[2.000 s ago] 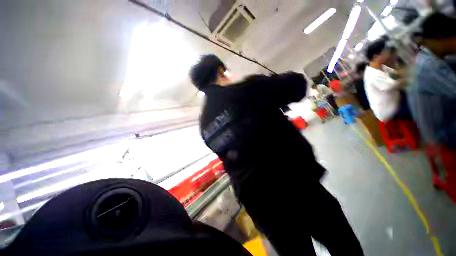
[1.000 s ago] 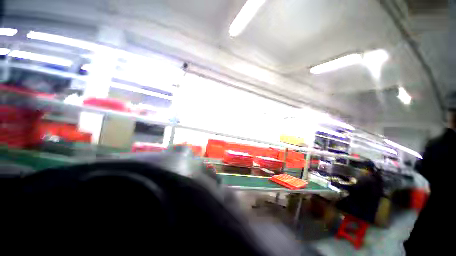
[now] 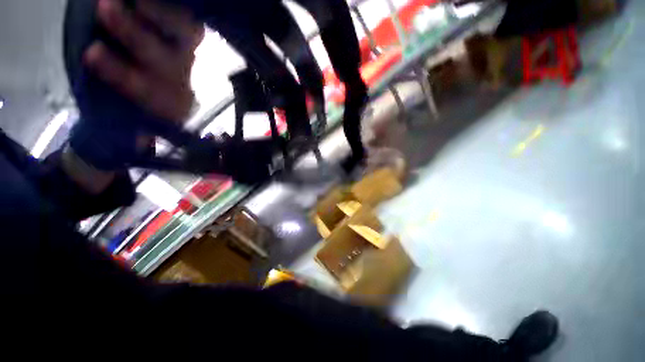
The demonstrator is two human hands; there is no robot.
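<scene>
A blurred hand, which appears to be my left hand, is at the upper left, very close to the camera. Its fingers are bent around dark strap gear, whose black bands hang across the upper middle. A dark glove-like cover or band lies over part of the hand, and the wrist shows bare below it. Exactly where the fingers touch the gear is too blurred to tell. My right hand is not in view.
Open brown cardboard boxes stand on the pale floor. A green-edged bench with red trays runs diagonally behind the straps. A red stool is at the upper right, a black shoe at the lower right.
The view has tipped down from the shelves and lights to the floor and boxes. The hand and hanging straps have come into view. The large black shape has left the lower front.
</scene>
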